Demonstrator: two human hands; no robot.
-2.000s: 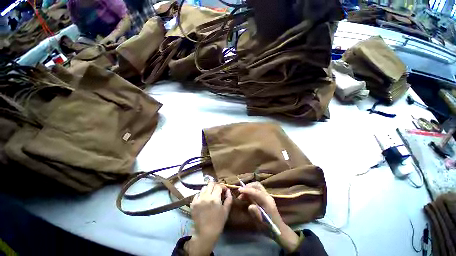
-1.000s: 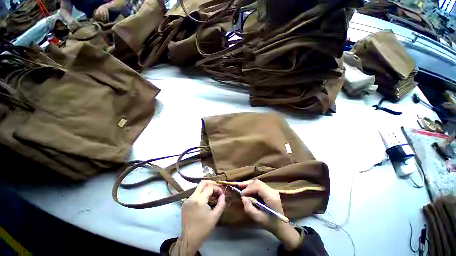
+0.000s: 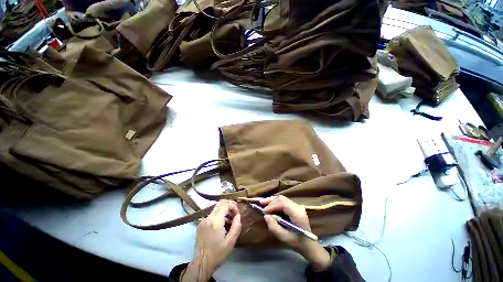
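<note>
A brown tote bag lies on the white table in front of me, with a small pale label on its face and its straps looped out to the left. My left hand pinches the bag at the strap end of the tan seam edge. My right hand holds a slim pen-like tool, its tip pointing left at the seam close to my left fingertips. Fine threads seem to show between the hands. The exact tip contact cannot be told.
Piled bags lie at left, and a tall dark brown bag heap stands at back. Flat brown pieces are stacked at back right. A black adapter sits on a white power strip at right. A thin cord curls beside the bag.
The view has shifted slightly. My left hand has moved from beside the pen tip to a pinch a little to its left. The neighbour's hands at back left are mostly out of view.
</note>
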